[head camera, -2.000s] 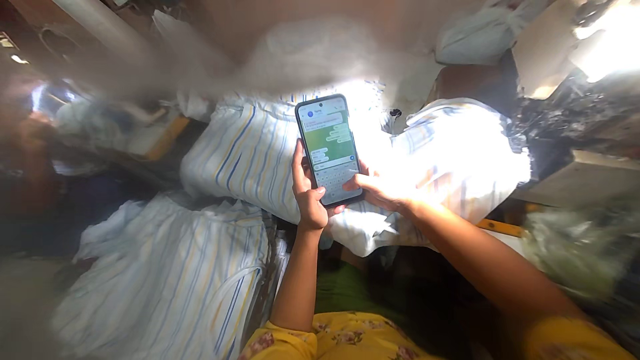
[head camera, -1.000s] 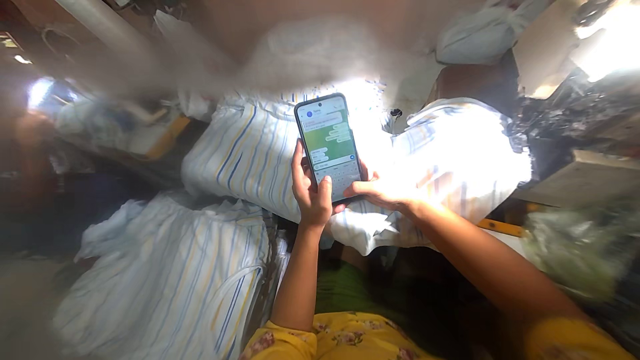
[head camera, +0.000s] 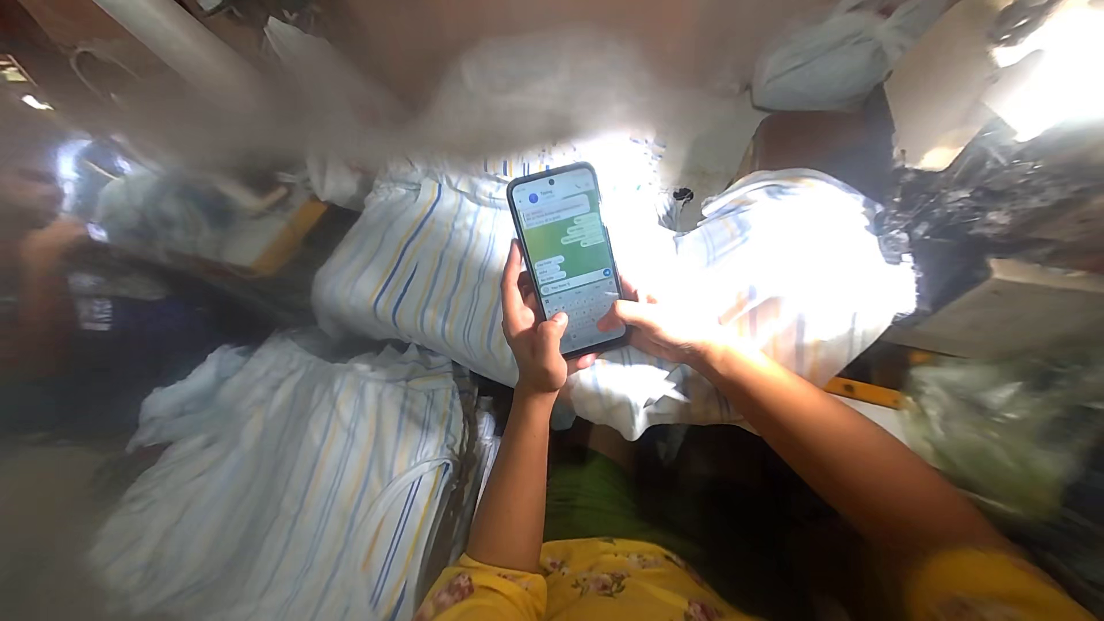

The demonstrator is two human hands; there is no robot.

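Note:
A smartphone (head camera: 569,259) in a dark case is held upright, tilted slightly left, its lit screen showing a chat and an on-screen keyboard. My left hand (head camera: 535,336) grips its left side and lower edge, the thumb over the keyboard. From the right, my right hand (head camera: 651,326) supports the lower edge, its thumb on or just over the keys. Behind the phone lies white striped fabric (head camera: 431,267), with blue and yellow lines, and more of it on the right (head camera: 793,259) in glaring light. Another striped pile (head camera: 302,474) lies at lower left.
A clear plastic bag (head camera: 992,423) is at the right, below a pale cardboard-like box (head camera: 1009,302). A tied white bag (head camera: 819,65) sits at upper right. At the far left a person's arm (head camera: 52,250) shows, blurred. The top of the view is blurred.
My left thumb has shifted slightly over the keyboard, and my right thumb has moved back up onto or over the keys. The phone stays in both hands.

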